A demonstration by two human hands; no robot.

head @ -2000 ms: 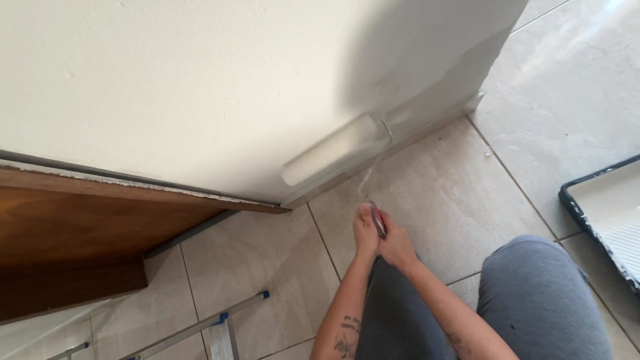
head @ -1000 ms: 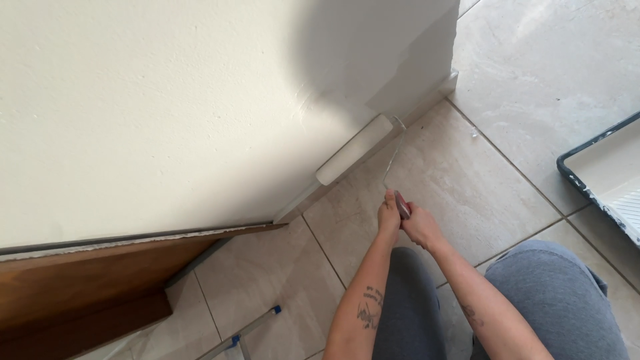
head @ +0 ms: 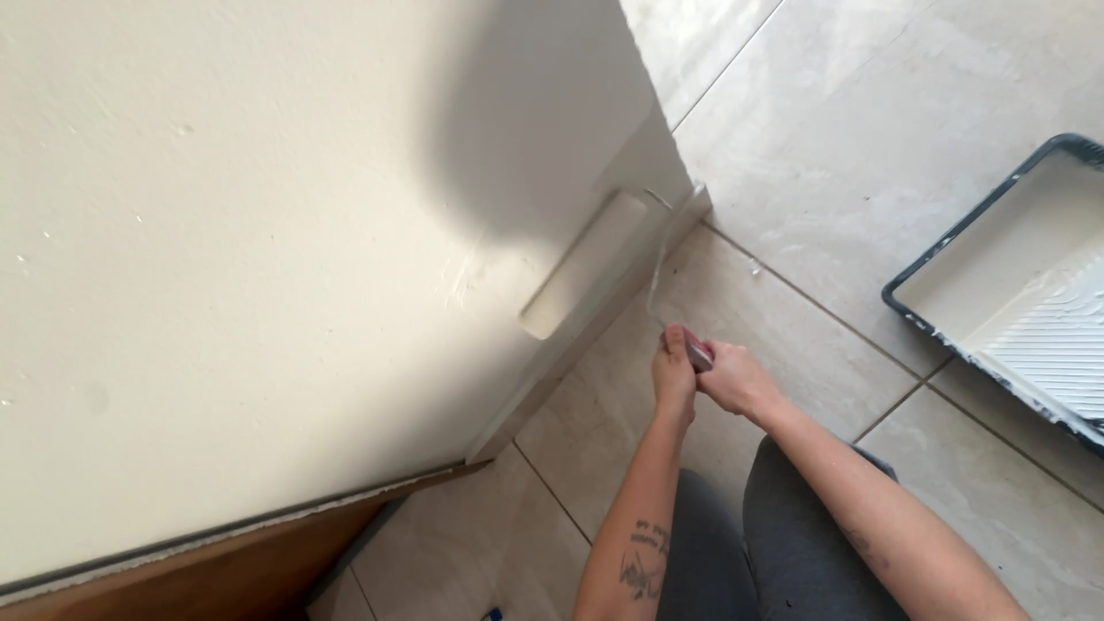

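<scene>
Both hands grip the red handle of a paint roller. My left hand [head: 675, 371] wraps the front of the handle, and my right hand [head: 737, 377] holds its rear end, close beside the left. A thin wire frame runs from the handle up to the pale roller sleeve [head: 584, 265], which lies against the lower part of the cream wall [head: 285, 216], just above the baseboard [head: 586, 336]. Wet-looking darker paint shows near the wall's right edge, partly under a shadow.
A dark-rimmed paint tray [head: 957, 226] with white paint stands on the tiled floor [head: 828, 129] at the right. Brown wooden panelling [head: 216, 569] meets the wall at the lower left. A small blue cap [head: 492, 614] shows at the bottom edge. My knees are below my arms.
The roller sleeve has shifted up the wall, away from the baseboard. Both hands keep their grip on the handle. The view has shifted, and less of the metal frame with blue caps shows.
</scene>
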